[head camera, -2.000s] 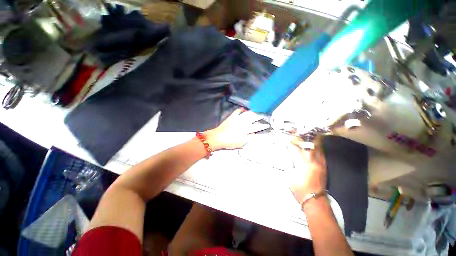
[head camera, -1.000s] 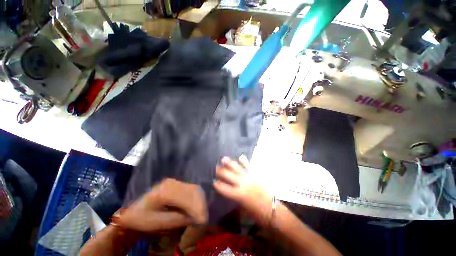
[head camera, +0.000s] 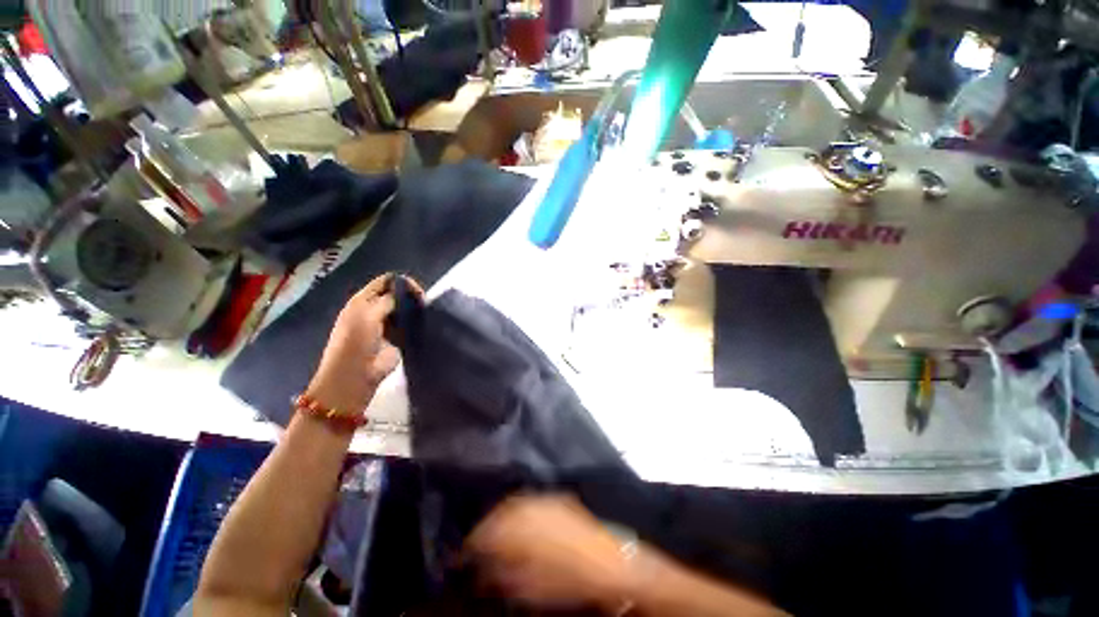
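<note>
A dark garment panel (head camera: 500, 386) hangs from my left hand over the table's front edge towards my lap. My left hand (head camera: 368, 331) is shut on its top corner, left of the needle area. My right hand (head camera: 548, 552) is blurred, low at the panel's bottom end below the table edge; its grip cannot be told. Another large dark panel (head camera: 446, 223) lies flat on the table behind my left hand. A small cut panel (head camera: 771, 350) with a curved edge lies under the arm of the cream-white sewing machine (head camera: 892, 205).
A blue paddle shape (head camera: 564, 193) hangs above the cloth. A dark cloth bundle (head camera: 316, 207) lies at back left, scissors (head camera: 97, 359) at far left. Snips (head camera: 920, 392) stand right of the small panel. A blue basket (head camera: 207, 512) is below left, a clear bag (head camera: 1030, 410) at right.
The held panel has come away from the needle area towards me. My left hand has risen from the front edge with its corner. My right hand has moved down. The small panel still lies under the machine arm.
</note>
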